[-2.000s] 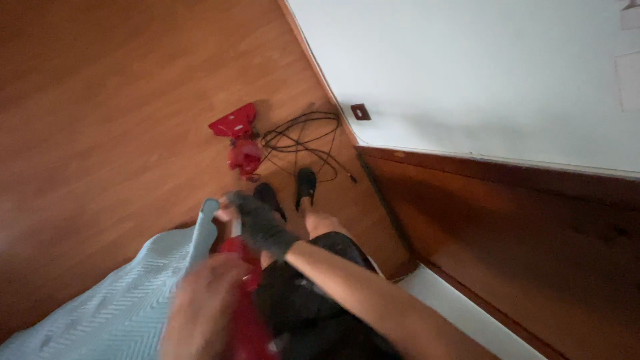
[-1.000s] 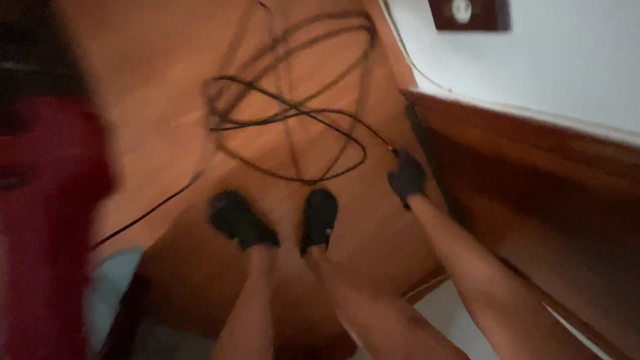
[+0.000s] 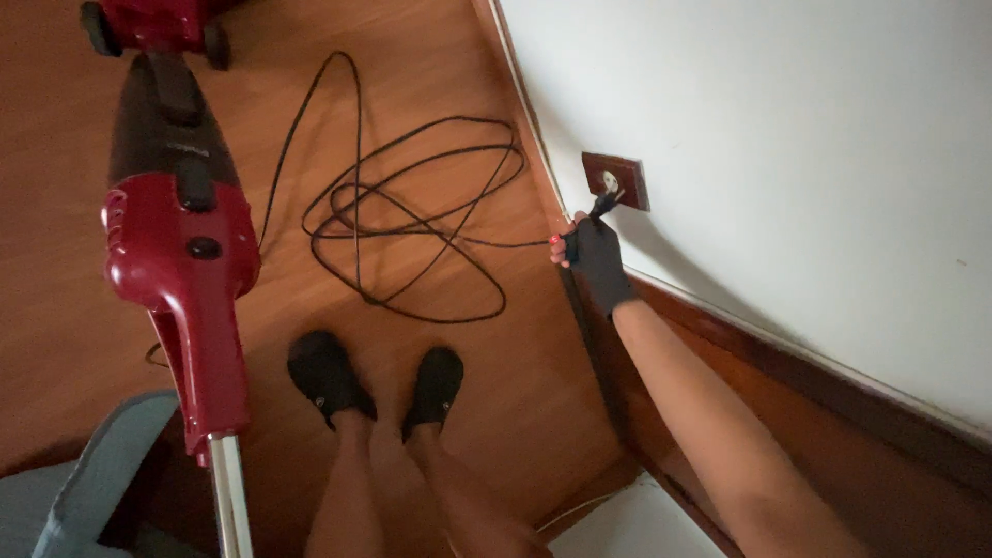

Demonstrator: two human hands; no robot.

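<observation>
My right hand, in a dark fingerless glove, grips a black power plug close to a wall socket in a dark wooden plate. The plug's pins are outside the socket. From this hand the black cord runs to loose loops on the floor. A red stick vacuum cleaner with a dark translucent dust container and a metal tube stands at the left. My left hand is out of view.
Both feet, in black shoes, are on the wooden floor below the cord loops. A light blue fabric-covered piece lies at lower left. The white wall and wooden baseboard bound the right side.
The red vacuum cleaner, lying on the floor two seconds ago, is now raised at the left. My right hand has moved from near my legs to the wall socket, holding the plug.
</observation>
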